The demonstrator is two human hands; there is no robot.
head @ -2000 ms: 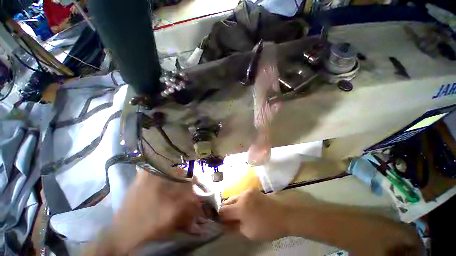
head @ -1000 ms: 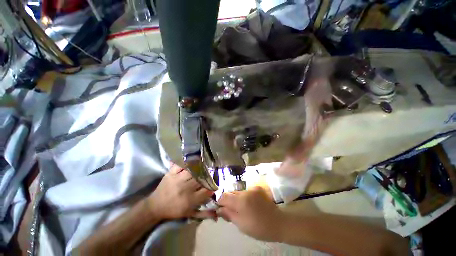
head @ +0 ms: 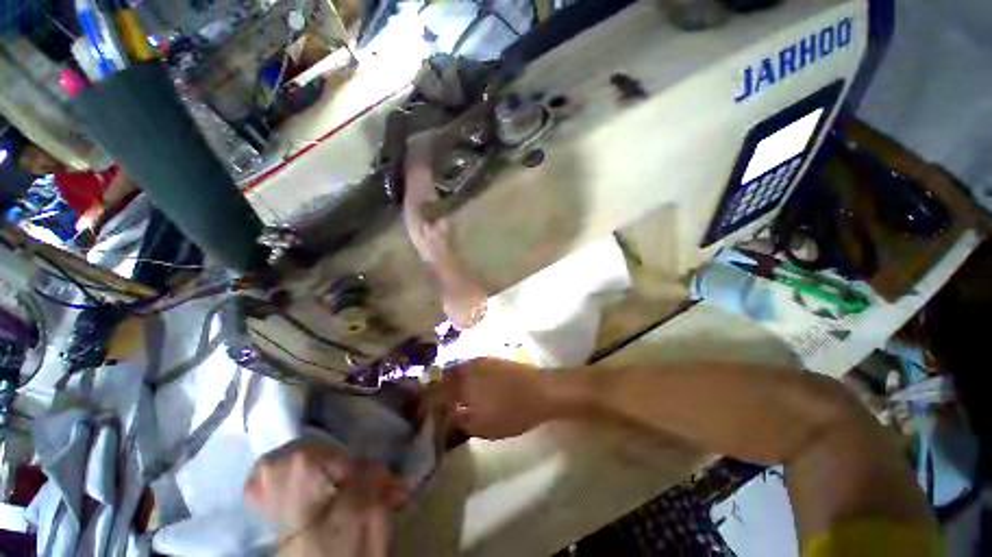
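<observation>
The cream sewing machine (head: pixel 609 141) runs across the view. The pale garment with dark grey stripes (head: pixel 223 435) lies in folds left of the needle, with a dark grey part (head: pixel 364 426) between my hands. My left hand (head: pixel 326 495) is blurred at the lower middle, on the grey cloth, with its fingers bent; its exact hold is unclear. My right hand (head: pixel 490 399) is at the bright needle area, its fingertips closed on the garment's edge. The needle and presser foot are lost in glare.
A dark green pen holder (head: pixel 169 163) stands at the machine's left end. A pinkish cloth strip (head: pixel 430 223) hangs over the head. White cloth (head: pixel 577 299) lies right of the needle. A navy keypad (head: pixel 761 174), green-handled tool (head: pixel 821 286) and dark clutter are at the right.
The view has tilted and shifted, bringing the keypad and lettering in. My left hand has moved down and away from the needle, and grey cloth now shows between the hands.
</observation>
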